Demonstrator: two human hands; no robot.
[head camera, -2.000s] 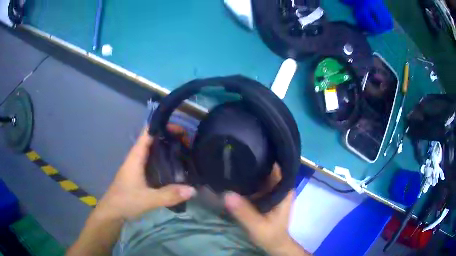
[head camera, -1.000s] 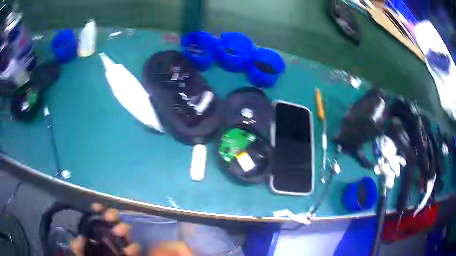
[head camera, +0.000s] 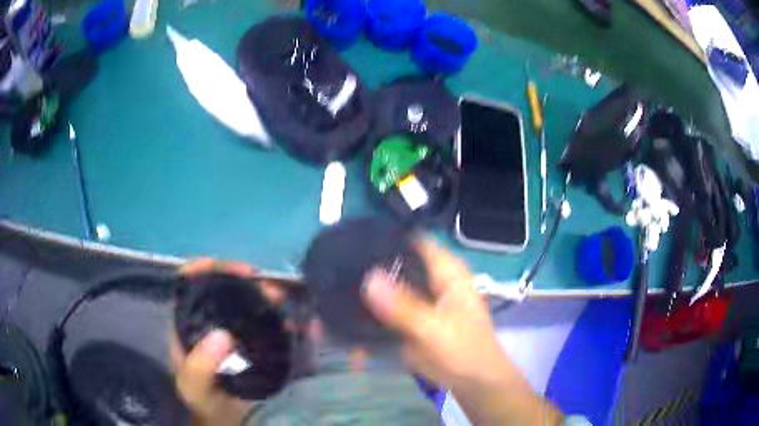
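Note:
My left hand (head camera: 195, 370) holds one cup (head camera: 241, 316) of a black headphone over my lap. The cup's inner side faces up, with a small white patch by my thumb. The headband (head camera: 108, 287) curves left to the other cup (head camera: 125, 387), low at the left. My right hand (head camera: 445, 320) holds a blurred, round black piece (head camera: 345, 266), perhaps an ear pad, beside the cup at the bench edge. I cannot tell whether the piece and cup touch. My right thumb lies on its face.
On the teal bench (head camera: 191, 200) are a phone (head camera: 493, 175), an open cup with a green board (head camera: 399, 162), a white bar (head camera: 332, 193), a black oval tray (head camera: 283, 83), a white pointed bottle (head camera: 216, 87) and blue pots (head camera: 395, 18). A white-wrapped tool (head camera: 651, 204) stands right.
Two seconds ago both hands held the headphones together. Now my left hand holds one cup and my right hand holds a separate round black piece. The view has swung right, then slightly down.

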